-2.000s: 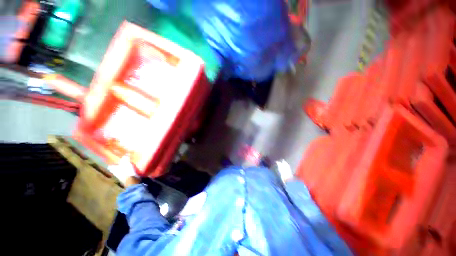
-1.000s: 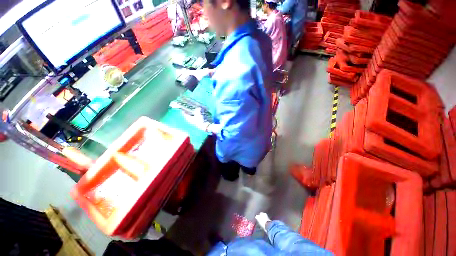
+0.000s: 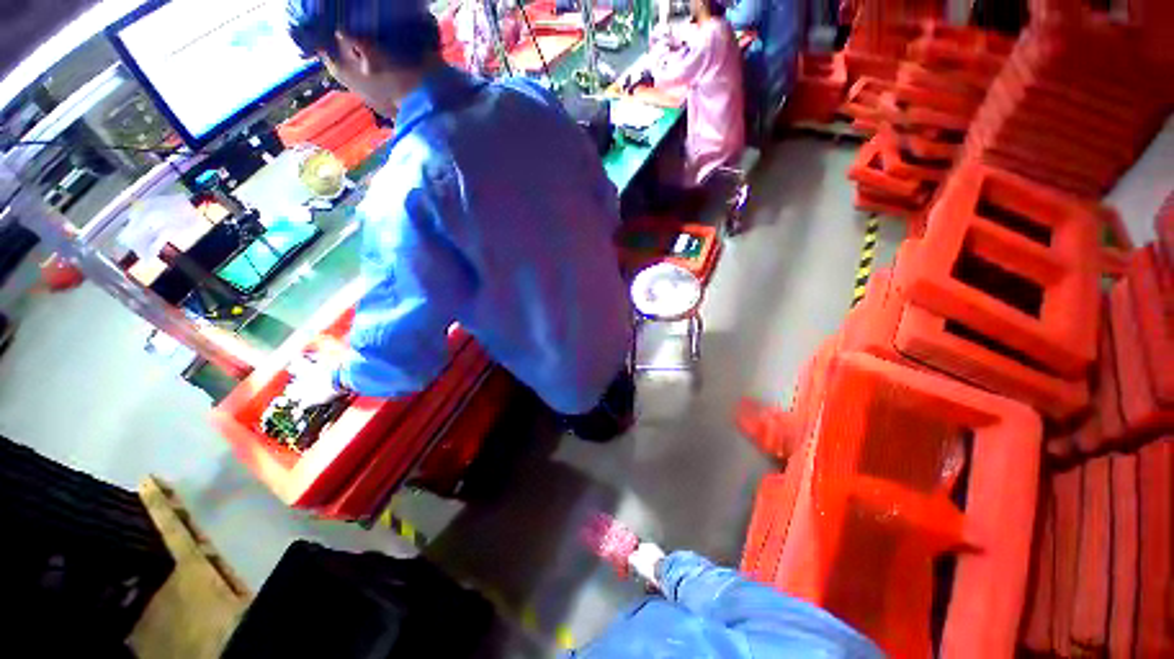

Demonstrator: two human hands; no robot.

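Observation:
My right hand (image 3: pixel 648 564), pale and small at the bottom centre, is at the end of a blue sleeve. Its fingers close on a crumpled pink-red bag (image 3: pixel 610 542), which hangs over the floor. My left hand is not in view. A stack of red-orange foam trays (image 3: pixel 373 470) stands at the bench end on the left. Another worker's gloved hand is in the top tray, at a green-black circuit board (image 3: pixel 299 422) in its near pocket. The far pocket is hidden by that worker's arm.
A person in a blue smock (image 3: pixel 496 232) leans over the trays. Foam tray stacks (image 3: pixel 927 515) stand close on the right. A round stool (image 3: pixel 667 291) is behind the person. Black crates (image 3: pixel 341 605) and a wooden pallet (image 3: pixel 180 566) are at lower left.
The person in blue has turned and moved left to the tray stack, with a board now in the top tray. My left hand, seen at the tray earlier, is gone from view.

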